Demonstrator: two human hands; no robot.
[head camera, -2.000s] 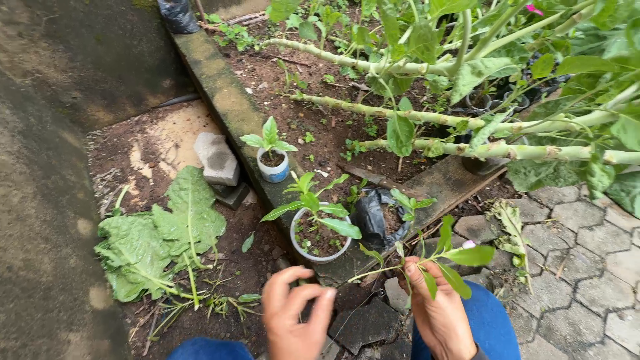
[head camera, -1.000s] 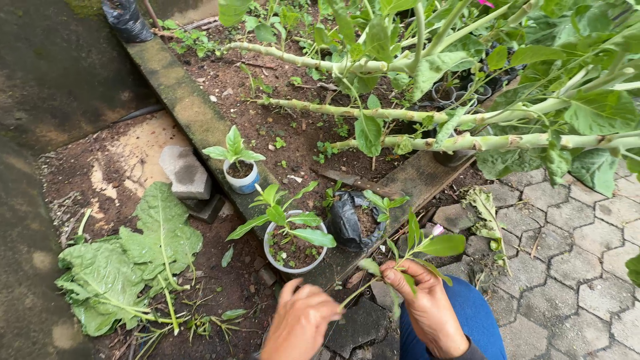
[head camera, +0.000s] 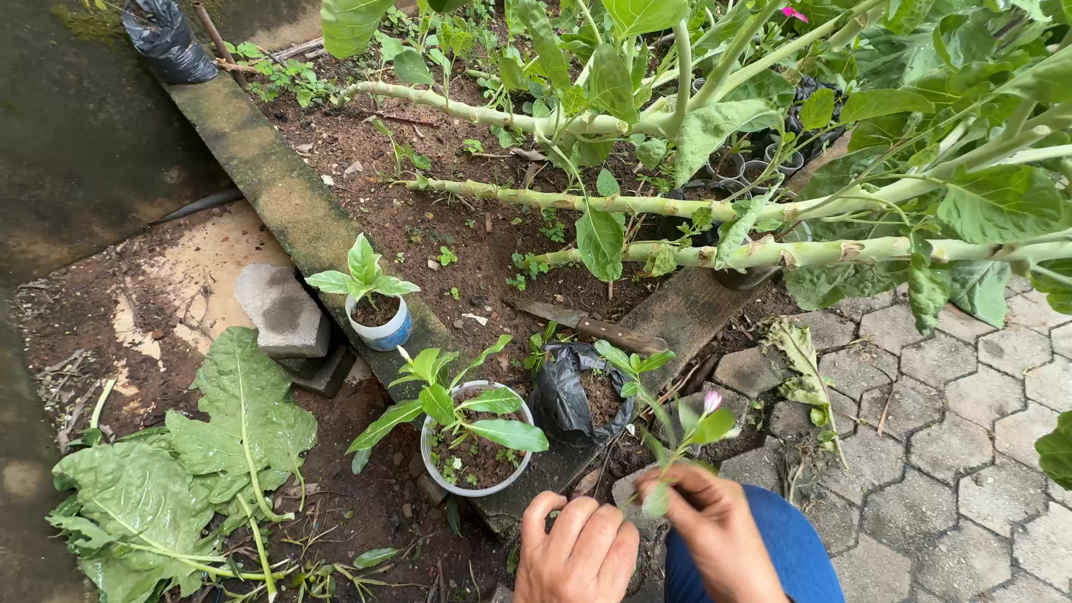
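Observation:
My right hand pinches a leafy cutting with a pink flower bud, its leaves partly blurred. Beside it on the left is my left hand, fingers curled at the cutting's lower stem; whether it grips the stem is hidden. Just beyond my hands stand a round white plastic pot with a leafy seedling and a black plastic bag of soil with a small plant. A smaller white and blue cup with a seedling sits on the concrete edging. Behind the bag lies a knife with a wooden handle.
Concrete edging borders the soil bed. Thick green stems lean across from the right. Large cut leaves and a grey concrete block lie at left. Hexagonal pavers cover the right. Another black bag stands at top left.
My left hand has moved right, close to my right hand and the cutting's lower stem. The cutting stays in my right hand.

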